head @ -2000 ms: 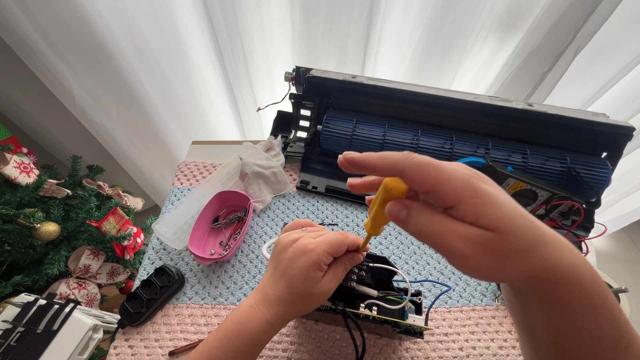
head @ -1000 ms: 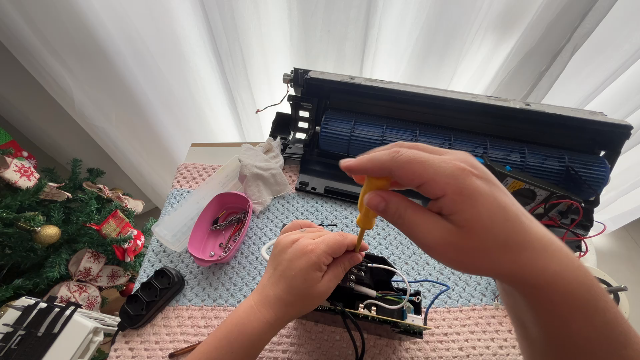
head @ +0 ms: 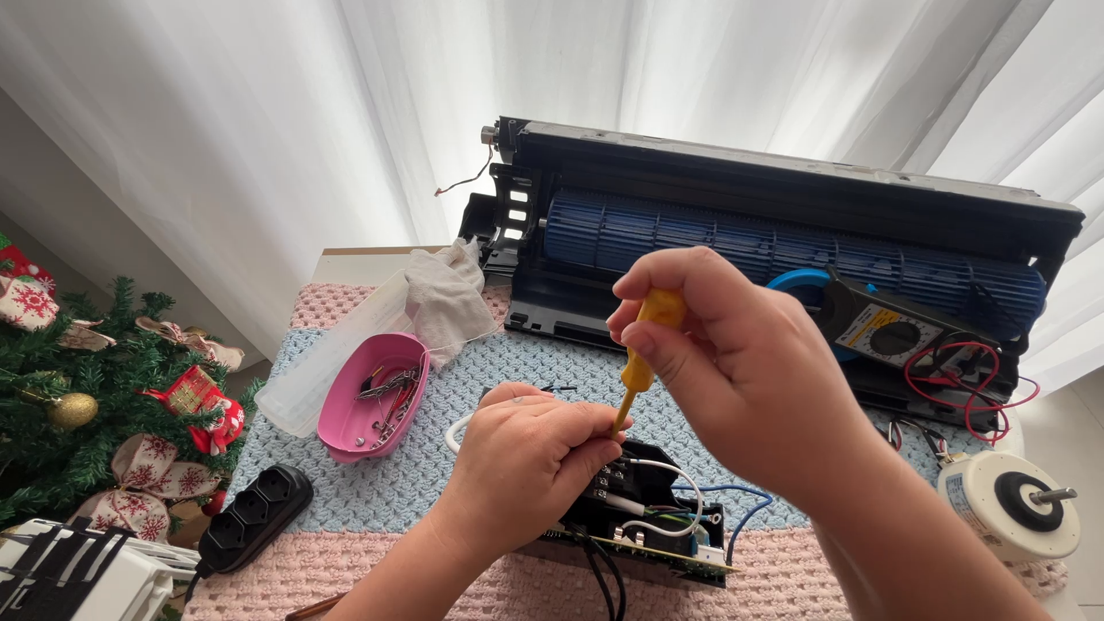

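Observation:
My right hand (head: 733, 371) grips the yellow handle of a screwdriver (head: 642, 358), which points down with a slight tilt. Its shaft runs between the thumb and index finger of my left hand (head: 535, 461), which pinch around it; the tip is hidden. Beneath both hands sits a black electrical control box (head: 664, 561) with a circuit board, a terminal block (head: 611, 476) and white, blue and black wires. The rest of my left hand lies over the box's left part and hides it.
A pink plastic tub (head: 332, 414) holds screws and small tools. Around the box are a black power strip (head: 256, 517), a cloth (head: 448, 297), an electric motor (head: 1005, 509), a clamp meter (head: 888, 332) and an air conditioner chassis with a blue blower wheel (head: 664, 237).
My right hand has shifted its grip around the yellow handle, and its fingers are now more curled than two seconds ago. My left hand has stayed in about the same place.

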